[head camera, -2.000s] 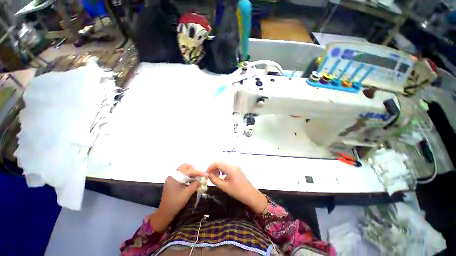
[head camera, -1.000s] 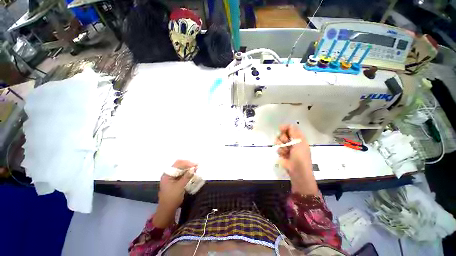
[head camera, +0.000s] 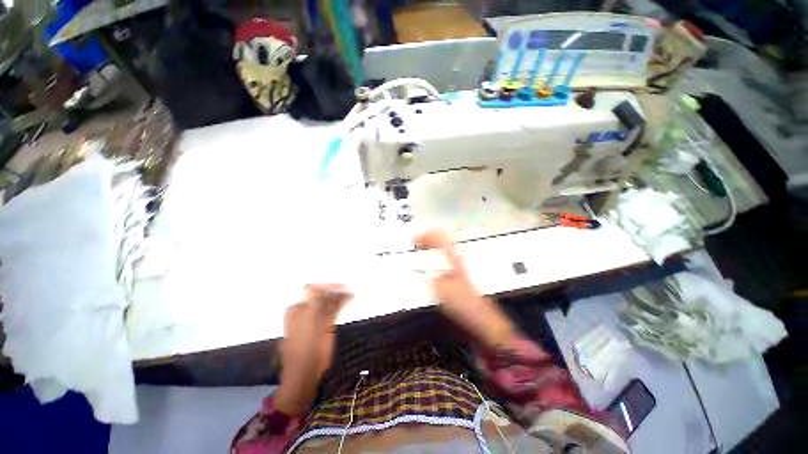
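Note:
My left hand (head camera: 312, 332) is at the table's front edge, fingers bent and blurred; I cannot tell what is in it. My right hand (head camera: 447, 279) is over the table in front of the sewing machine (head camera: 505, 142), also blurred. Something pale shows at its fingers, but it merges with the bright surface. A large white fabric panel (head camera: 239, 230) lies left of the needle area. The needle area (head camera: 397, 202) is behind and left of my right hand, not touched by it.
A white fabric stack (head camera: 62, 275) hangs over the left edge. Orange-red snips (head camera: 578, 221) lie right of the machine bed. Small white pieces (head camera: 651, 220) are heaped at the right end. Below are a crumpled bundle (head camera: 682, 324) and a phone (head camera: 631, 408). Bobbins (head camera: 523, 96) stand on top.
My right hand has moved left, nearer the needle area. My left hand stays near the front edge; the folded white pieces seen in it are no longer clear. The view has shifted rightward, revealing the phone.

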